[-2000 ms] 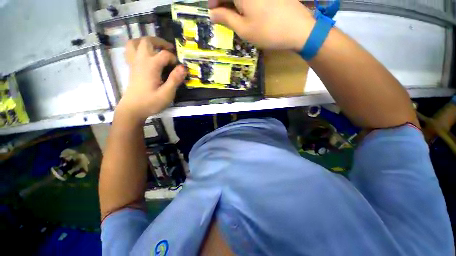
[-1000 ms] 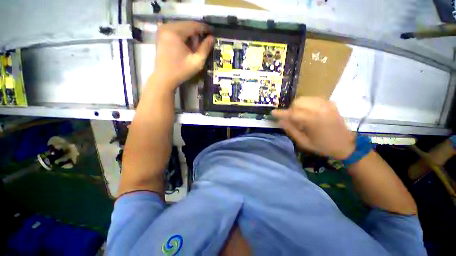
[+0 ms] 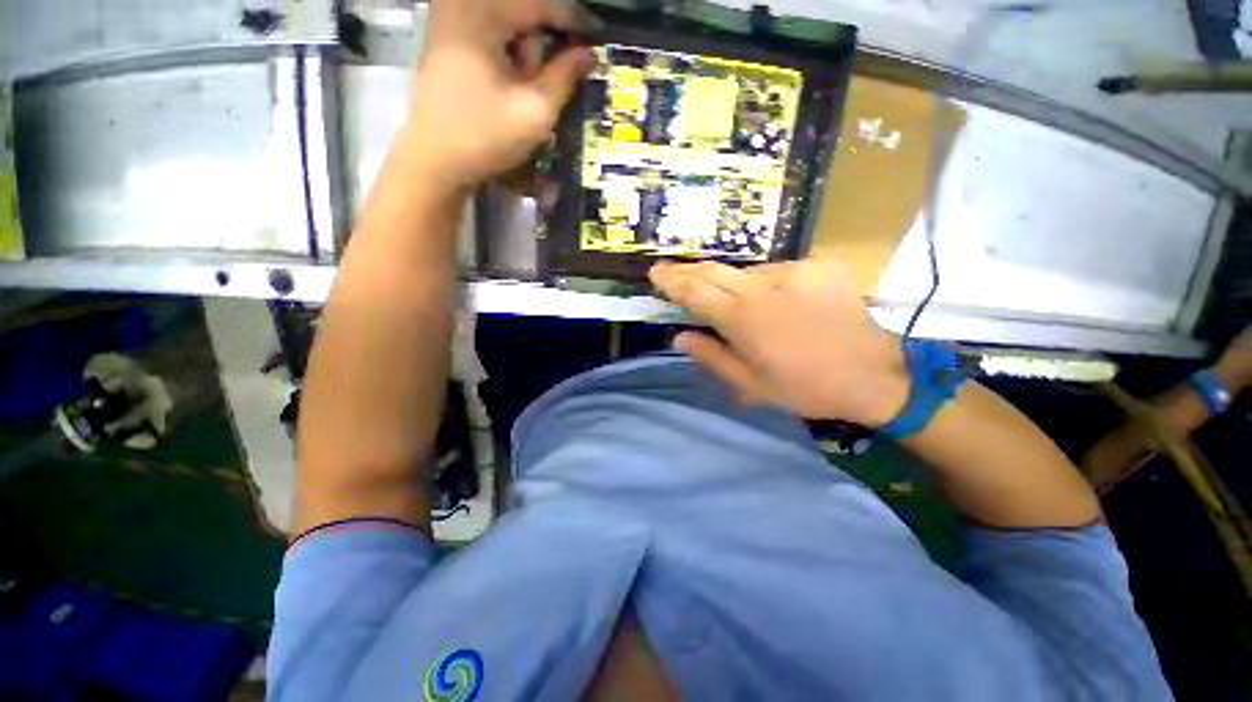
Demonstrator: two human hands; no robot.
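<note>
The black solder pallet (image 3: 821, 151) lies on the rails in front of me. A PCB panel (image 3: 687, 162) with two rows of yellow and dark parts sits flat inside its frame. My left hand (image 3: 497, 89) is at the pallet's upper left corner, fingers curled against the frame; whether it grips anything there is hidden. My right hand (image 3: 796, 329) lies at the pallet's near edge, its fingertips touching the frame around the middle. A blue wrist strap (image 3: 931, 388) with a thin cord is on my right wrist.
A brown cardboard sheet (image 3: 886, 172) with white scraps lies right of the pallet. The aluminium rail (image 3: 165, 277) runs along the near side. A yellow panel edge (image 3: 7, 206) shows at far left. Another person's forearm (image 3: 1167, 425) with a blue band is at the right. A rod (image 3: 1174, 82) is at upper right.
The panel, tilted at first, now sits flat in the pallet. My right hand has come down from the panel's top to the near edge, then moved left along it. My left hand has moved to the upper left corner.
</note>
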